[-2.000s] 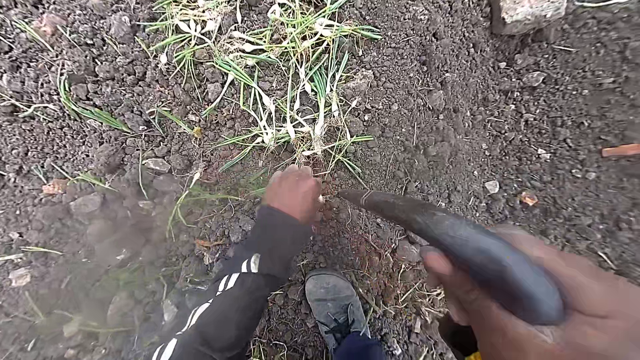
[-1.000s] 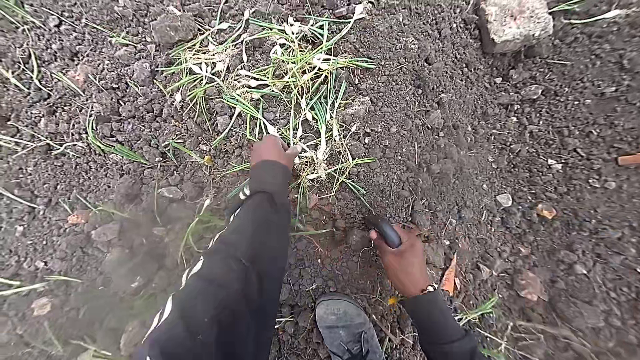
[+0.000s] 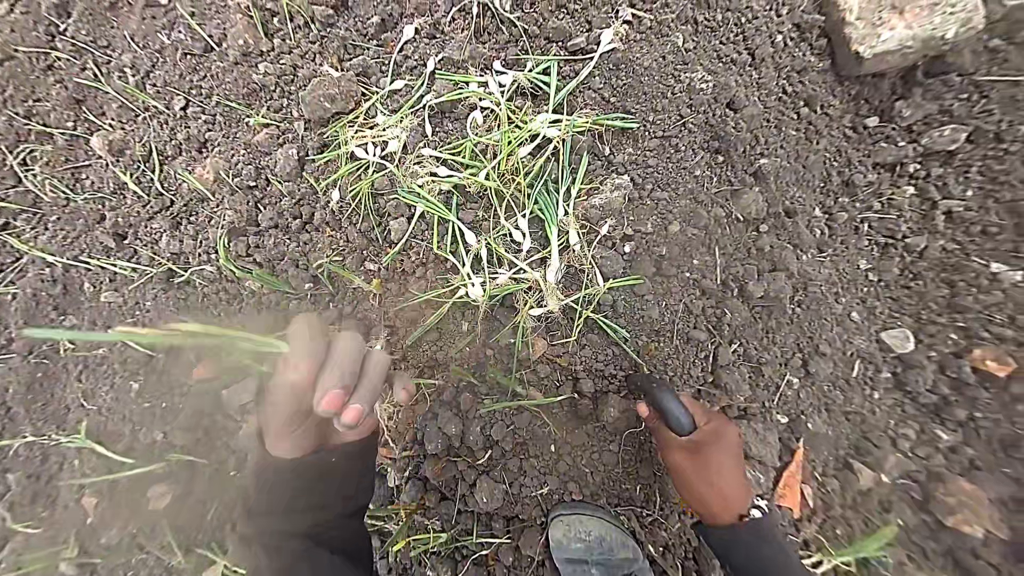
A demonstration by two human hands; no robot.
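My left hand [image 3: 328,392], partly blurred, is at the lower left, fingers curled around a seedling with long green leaves [image 3: 192,336] that stick out to the left. Thin roots hang near its fingertips. My right hand [image 3: 704,460] is at the lower right, closed on a dark curved tool [image 3: 668,404] whose far end rests at the soil; what sort of tool it is, I cannot tell. Beyond both hands lies a loose heap of onion-like seedlings [image 3: 552,256] with white bulbs, green leaves and fine roots.
Dark crumbly soil [image 3: 760,280] spreads all around, with scattered grass blades on the left. A concrete or stone block [image 3: 908,32] sits at the top right. An orange-brown shard [image 3: 790,480] lies right of my right wrist. The toe of a shoe [image 3: 596,540] shows at the bottom.
My left hand has drawn back from the heap's near edge, toward the lower left, with a seedling in it. My right hand remains on the dark tool, low at the soil.
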